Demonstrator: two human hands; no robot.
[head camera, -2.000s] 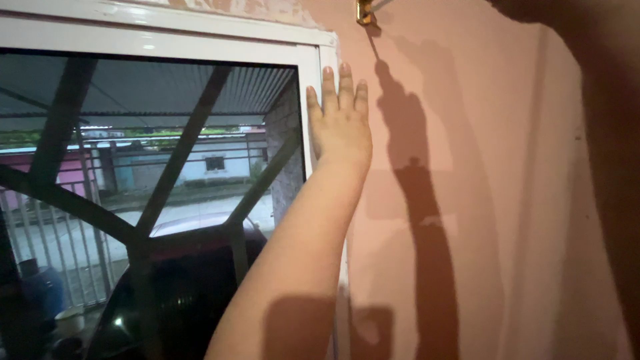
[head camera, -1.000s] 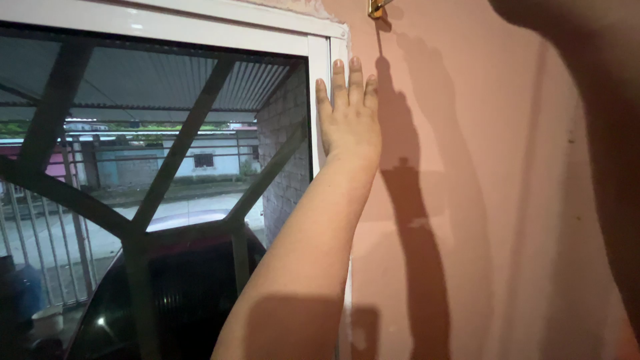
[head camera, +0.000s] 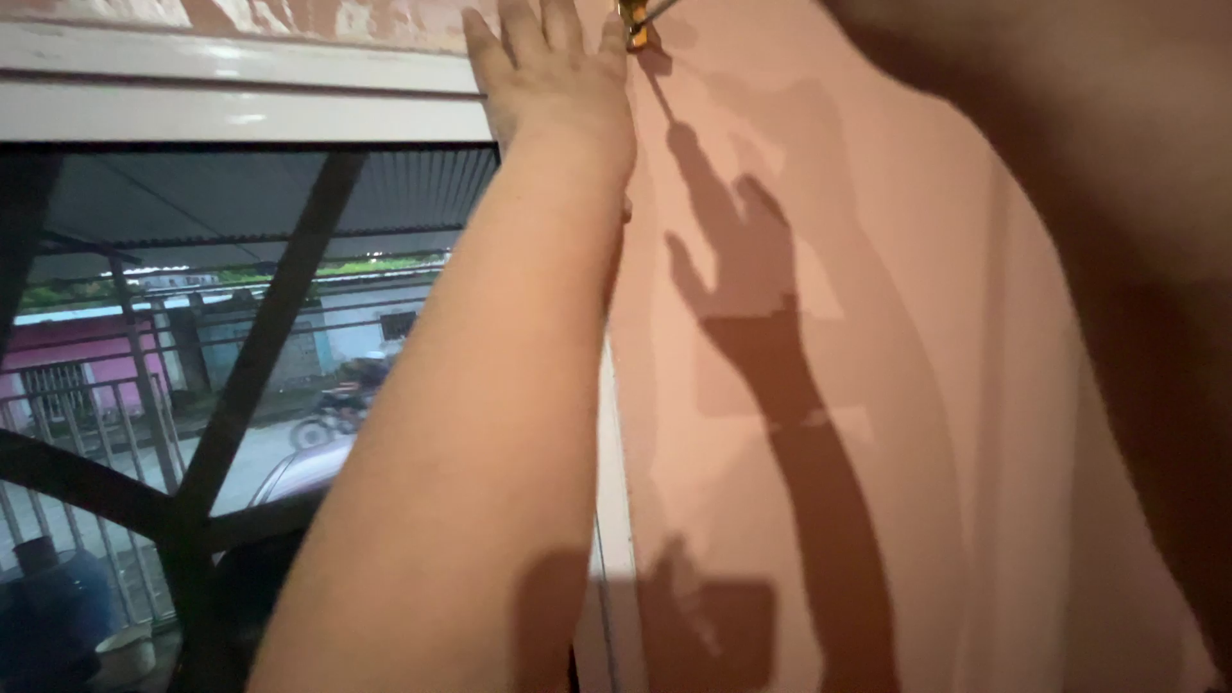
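Observation:
My left hand (head camera: 563, 77) lies with spread fingers over the top right corner of the white window frame (head camera: 241, 111), its fingertips reaching the wall above. Just right of its little finger, a small brass-coloured metal bracket (head camera: 637, 27) is fixed to the pink wall (head camera: 914, 241). A thin shaft (head camera: 664, 10) meets the bracket from the upper right. My right hand is outside the view; only a dark, blurred raised arm shows at the right. On the wall, the shadow of a hand and arm has a thin line running from its finger to the bracket.
Behind the window glass are dark diagonal bars (head camera: 274, 327), a metal fence, a blue container (head camera: 53, 602), a pale bucket (head camera: 127, 654), part of a car and a motorcycle (head camera: 342, 404) on the street. Above the frame the wall paint is patchy (head camera: 241, 19).
My left hand has moved up from the side of the window frame to its top corner, close beside the bracket. The shadow hand has its fingers spread now. A motorcycle has appeared outside.

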